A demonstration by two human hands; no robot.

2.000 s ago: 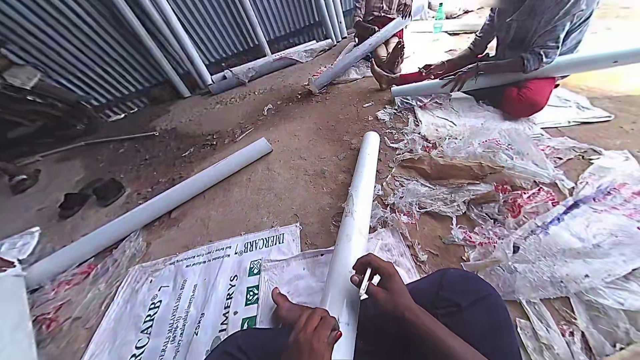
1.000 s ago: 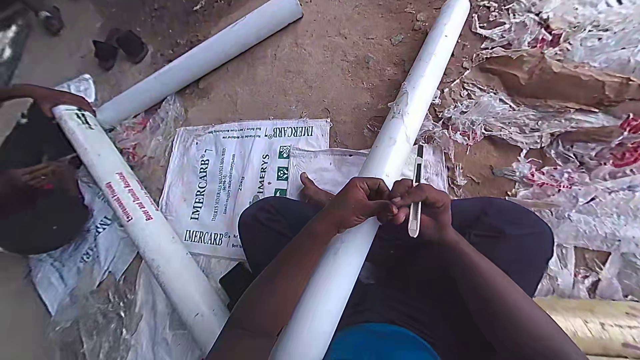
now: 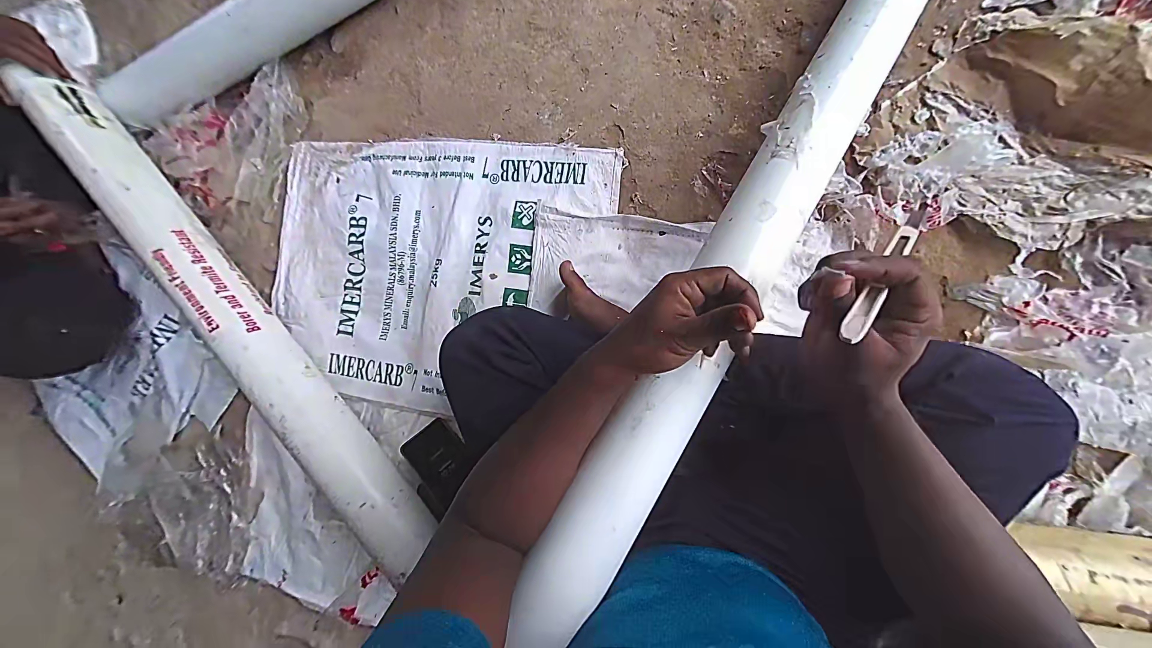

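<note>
A long white pipe [image 3: 756, 216] wrapped in plastic film lies slanted across my lap, a loose shred of film on its upper part. My left hand [image 3: 706, 315] is over the pipe, fingers curled and fingertips pinched together; whether a bit of film is between them is too small to tell. To the right of the pipe, my right hand [image 3: 868, 310] is closed around a slim whitish cutter [image 3: 880, 292], its thin blade end pointing up and away. The thumb and forefinger of that hand are also brought together, close to the left hand but apart from it.
Printed white sacks [image 3: 405, 270] lie on the dirt floor by my foot. A second white pipe [image 3: 270, 360] with red writing slants at left, a co-worker's hand [image 3: 27, 45] at its top. Another pipe [image 3: 234, 49] lies behind. Crumpled plastic film [image 3: 1062, 297] covers the right. A black phone-like object [image 3: 436, 459] is beside my leg.
The view has swung down and closer to my lap. My hands, close together over the pipe a second ago, are now apart, the right one off to the right with the cutter still in it.
</note>
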